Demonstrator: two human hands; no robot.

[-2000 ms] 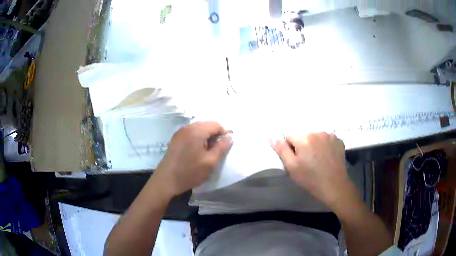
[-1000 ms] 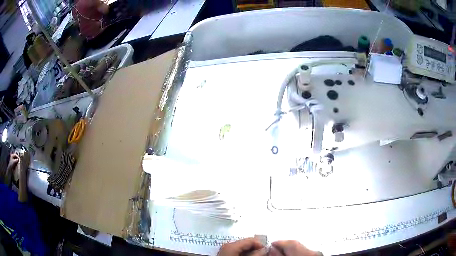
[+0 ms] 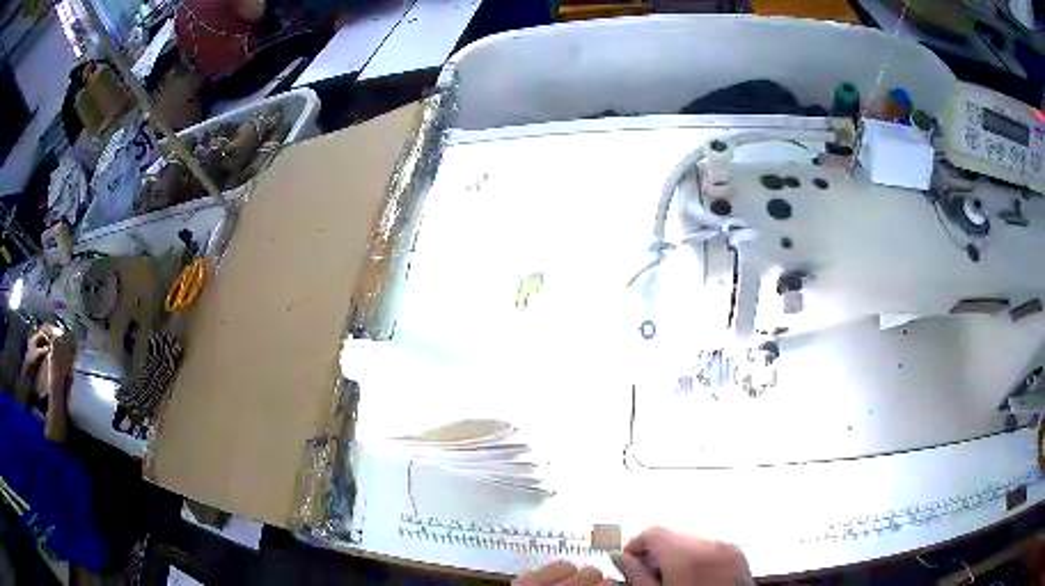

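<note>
My left hand (image 3: 564,575) is at the bottom edge, mostly cut off, so its grip is hidden. My right hand (image 3: 690,560) is just right of it, partly cut off, thumb and finger closed at a small pale bit of white fabric piece (image 3: 603,561) between the hands. Most of that piece is out of view or lost in glare. A small brown square (image 3: 606,536) lies on the ruler scale (image 3: 493,536) just above the hands. A fanned stack of white fabric layers (image 3: 487,460) lies on the table up and left of the hands, its left part overexposed.
A cardboard sheet (image 3: 269,309) with shiny tape lies left. The sewing machine (image 3: 871,240) is at the right, its control panel (image 3: 999,132) behind. Orange-handled scissors (image 3: 186,285) lie farther left. A person in blue (image 3: 52,481) is at the lower left.
The view has risen since two seconds ago, so the lap bundle and forearms are out of sight. Over the last second my hands have parted slightly, my right hand shifting right, and the brown square shows more clearly.
</note>
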